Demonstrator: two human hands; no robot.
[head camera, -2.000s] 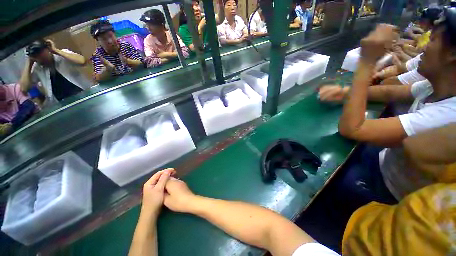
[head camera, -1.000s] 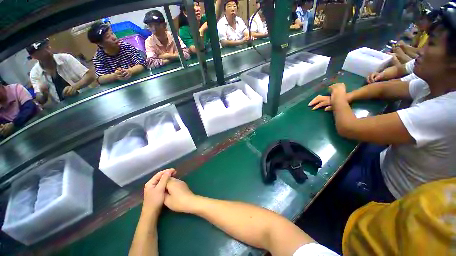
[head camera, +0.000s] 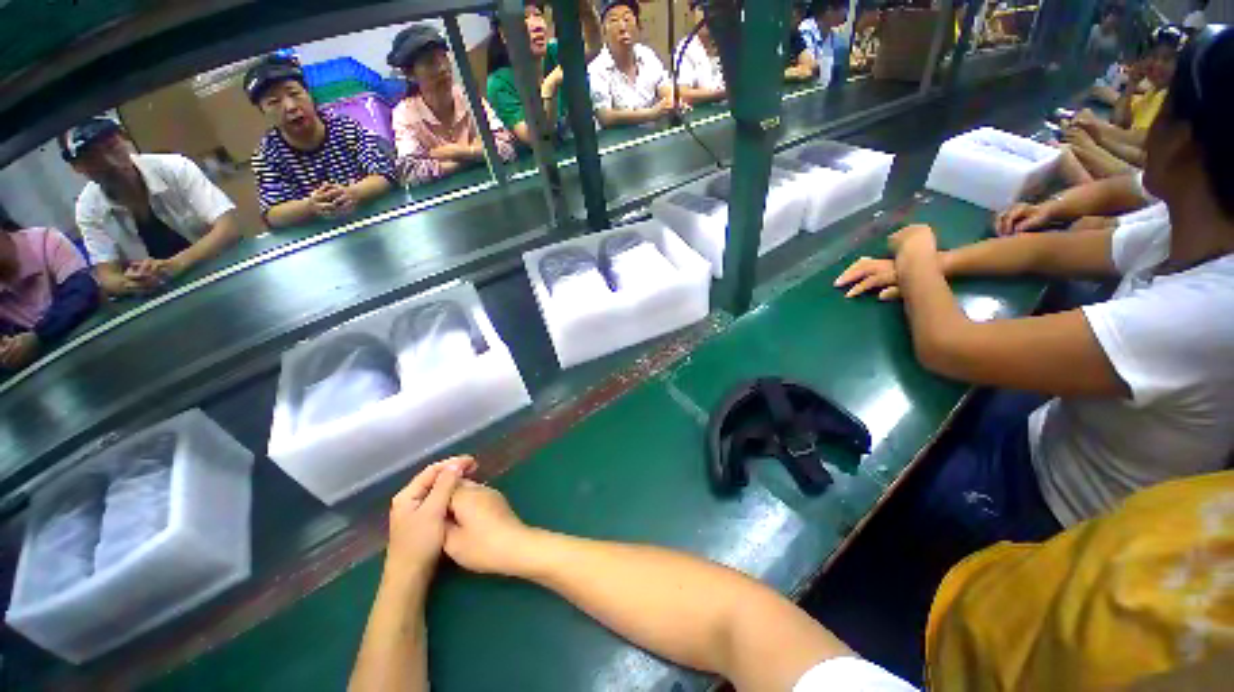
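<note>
My left hand (head camera: 422, 507) and my right hand (head camera: 482, 525) are clasped together on the green bench (head camera: 609, 473), fingers folded, with no object visible in them. My right forearm lies across the bench from the lower right. The black head strap mount (head camera: 785, 430) lies on the bench to the right of my hands, touched by nobody. White foam trays stand beyond the hands: one at the far left (head camera: 203, 541), one just behind my hands (head camera: 420, 426), one farther right (head camera: 633, 318). Each holds two rounded lumps in clear plastic.
More foam trays (head camera: 995, 169) stand along the dark conveyor belt (head camera: 338, 264). A green post (head camera: 748, 189) rises beside the bench. A neighbour's forearms (head camera: 1008, 338) rest on the bench at right; a yellow garment (head camera: 1096, 595) is close at lower right. Several capped people sit across the belt.
My hands, the strap mount and the trays have not moved. The neighbour at right has lowered a raised arm and turned the head away. People across the belt have lowered their hands.
</note>
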